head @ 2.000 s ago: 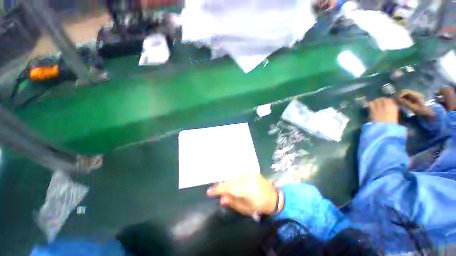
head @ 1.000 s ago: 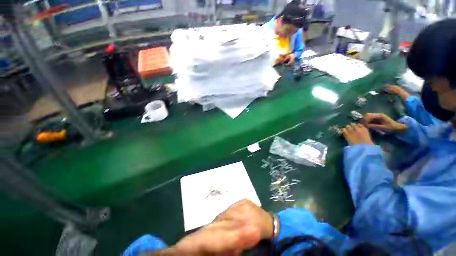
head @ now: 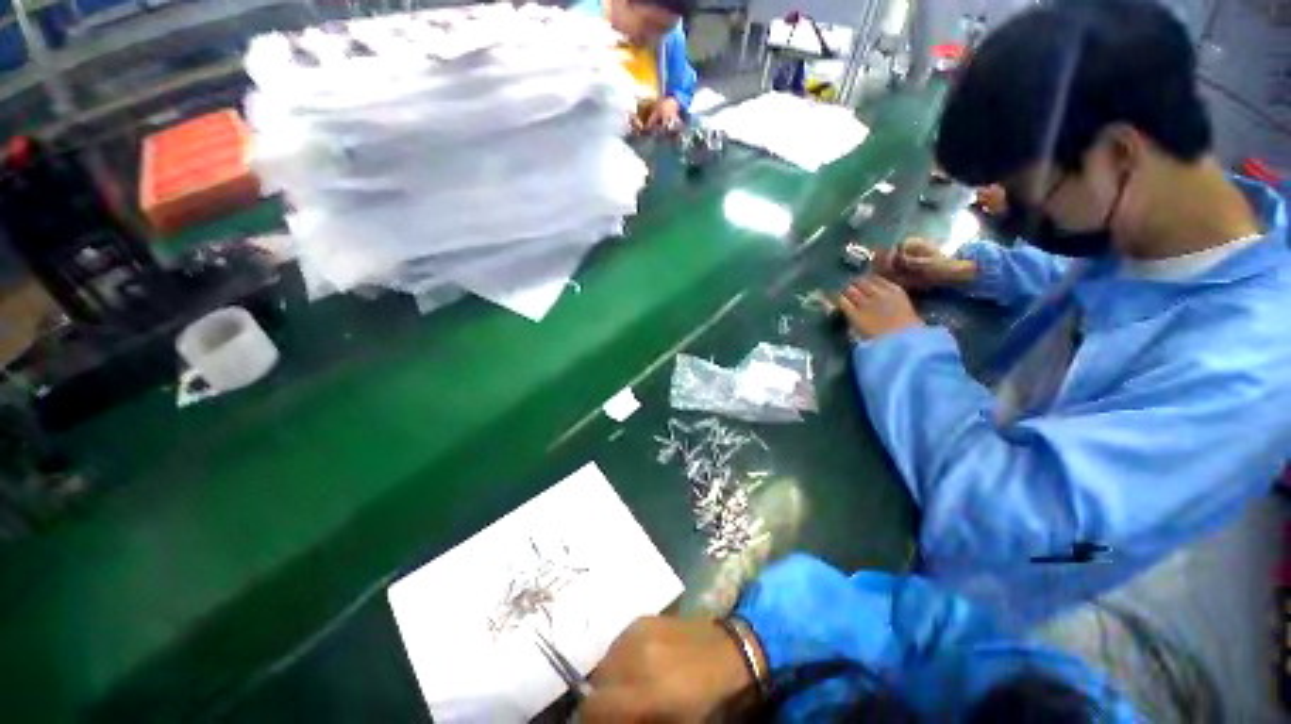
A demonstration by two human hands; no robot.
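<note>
A white paper sheet (head: 439,622) lies on the dark green bench at the lower middle. Loose thin pins (head: 541,583) lie scattered on it. My right hand (head: 658,676) is at the sheet's lower right edge and holds slim tweezers (head: 561,659), whose tips point at the pins. I cannot tell whether a pin is between the tips. A larger pin pile (head: 725,506) lies on the bench right of the sheet. My left hand is not in view.
A clear plastic bag (head: 743,385) and a white scrap (head: 622,405) lie beyond the pile. A person in blue (head: 1076,424) works close at my right. A tall white stack (head: 453,156), a white mug (head: 227,351) and a red-orange tray (head: 196,167) stand across the bench.
The view has turned up and right. Pins show on the sheet, which looked bare in the oldest frame. The tweezers now show in my right hand. The other hand has left the view.
</note>
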